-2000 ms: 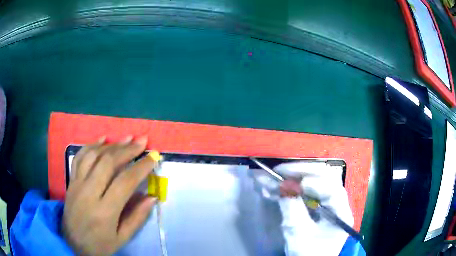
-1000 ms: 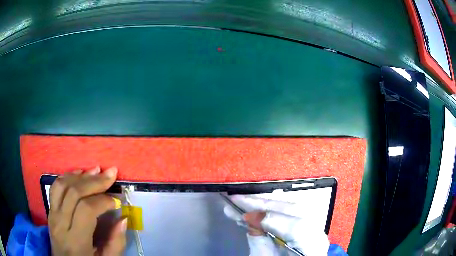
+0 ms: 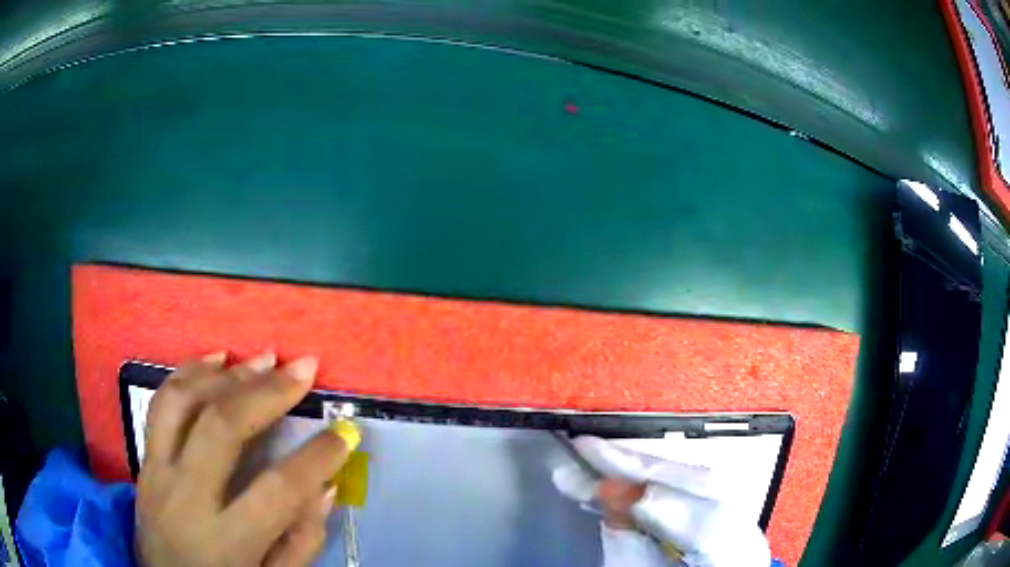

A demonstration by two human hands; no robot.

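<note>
The backlight unit (image 3: 443,487), a pale rectangle in a thin black frame, lies on the red-orange foam pad (image 3: 532,343); its lower part is cut off by the picture's edge. My left hand (image 3: 238,465), bare with a yellow finger cot, rests over its left part, fingertips at the display cable (image 3: 352,534) and yellow tape (image 3: 353,478). My right hand (image 3: 653,504), in a white glove, holds the tweezers (image 3: 578,456) with their tip at the black edge strip (image 3: 476,416).
A glossy black LCD panel (image 3: 930,388) lies right of the pad, with a long white panel (image 3: 989,471) beyond it. Another red-framed pale screen (image 3: 989,83) is at the top right. The bench surface (image 3: 443,166) is green.
The view has shifted. Since the oldest frame, my left fingers have uncovered the cable's pale end at the edge strip. The tweezers' tip stays near the strip's middle.
</note>
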